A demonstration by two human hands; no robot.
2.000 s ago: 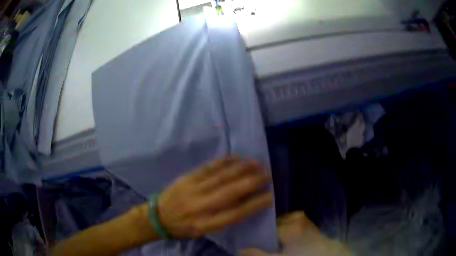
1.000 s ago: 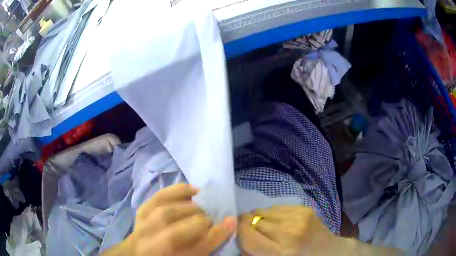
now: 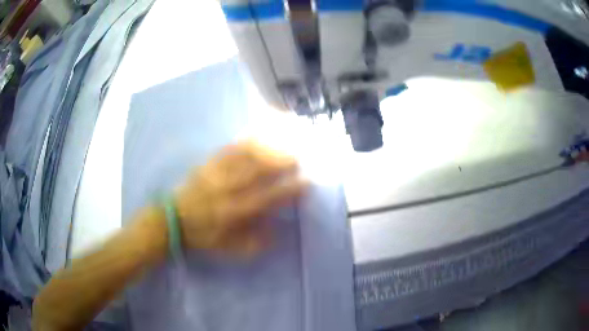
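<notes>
The blue-grey garment panel (image 3: 213, 284) lies on the white table and runs down past its front edge. A folded band (image 3: 328, 258) with a darker crease runs along its right side up to the needle area. My left hand (image 3: 242, 197), blurred, with a green bangle at the wrist, lies on the panel left of the band, fingers pointing towards the presser foot (image 3: 313, 106). Whether its fingers pinch the cloth is unclear. Bright lamp glare hides the cloth at the needle. My right hand is not in view.
The sewing machine head (image 3: 439, 45) with a yellow patch spans the top. A stubby grey cylinder (image 3: 365, 126) hangs beside the needle. Layered cut panels (image 3: 64, 129) lie at the left. A ruler tape (image 3: 413, 278) runs along the front edge. A small dark tool (image 3: 575, 150) lies at the far right.
The view has moved from the lap up to the machine. My left hand has gone from the panel's lower end to near the presser foot. My right hand has left the picture.
</notes>
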